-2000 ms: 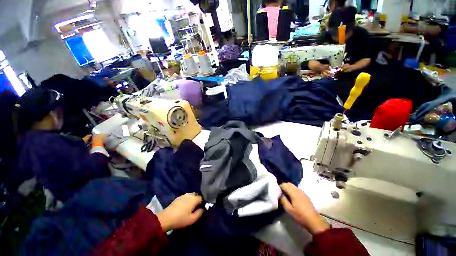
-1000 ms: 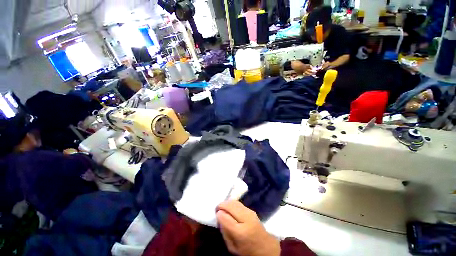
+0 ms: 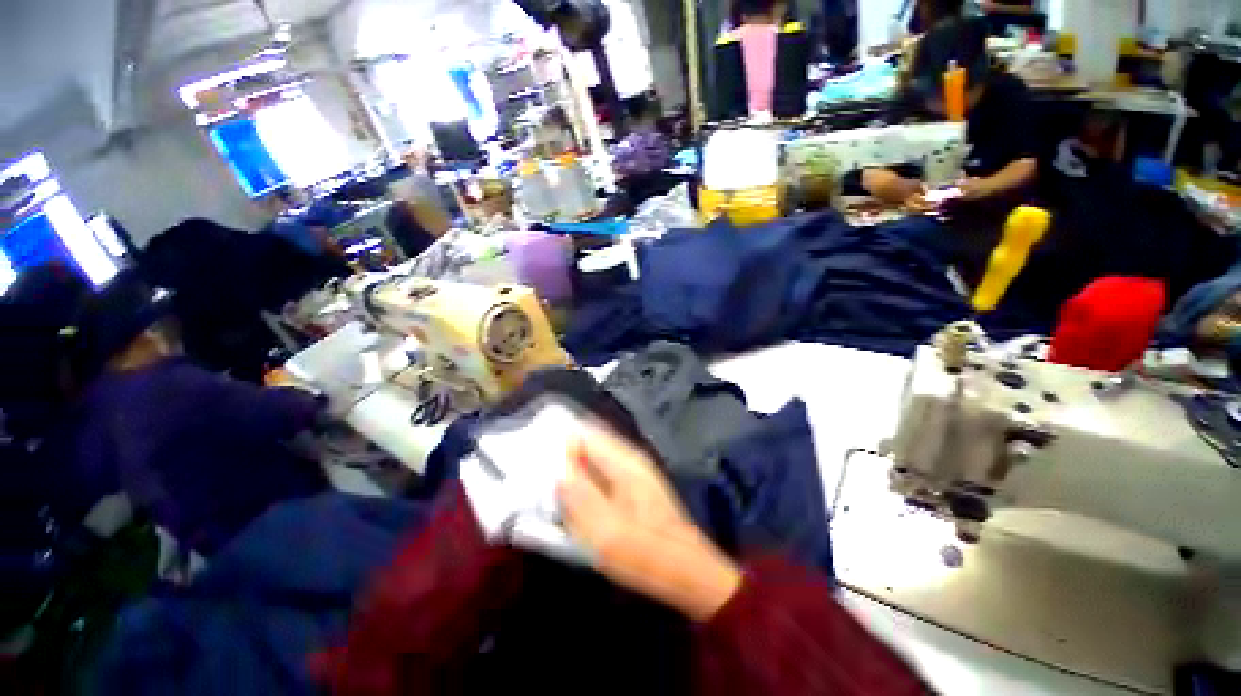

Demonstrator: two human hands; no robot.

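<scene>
A navy garment piece (image 3: 776, 496) with a grey panel (image 3: 681, 408) lies heaped in front of me, over the table's front edge. A white panel (image 3: 510, 476) stands raised at its left. My right hand (image 3: 640, 524) is blurred and holds the white panel's right side between fingers and thumb. My left hand is hidden behind or inside the cloth; only its dark red sleeve (image 3: 429, 578) shows at the lower left. The garment is left of the sewing machine head, not under the needle.
The cream sewing machine (image 3: 1075, 462) stands at the right, with a yellow-handled screwdriver (image 3: 1011, 256) upright on it and a red cloth bundle (image 3: 1109, 322) behind. Navy cloth (image 3: 762, 279) is piled behind the table. A neighbour's machine (image 3: 463, 333) and a person (image 3: 177, 422) are at the left.
The white panel has moved left and up, with my right hand on it. My left hand showed on the cloth two seconds ago and is now hidden. The camera view has shifted.
</scene>
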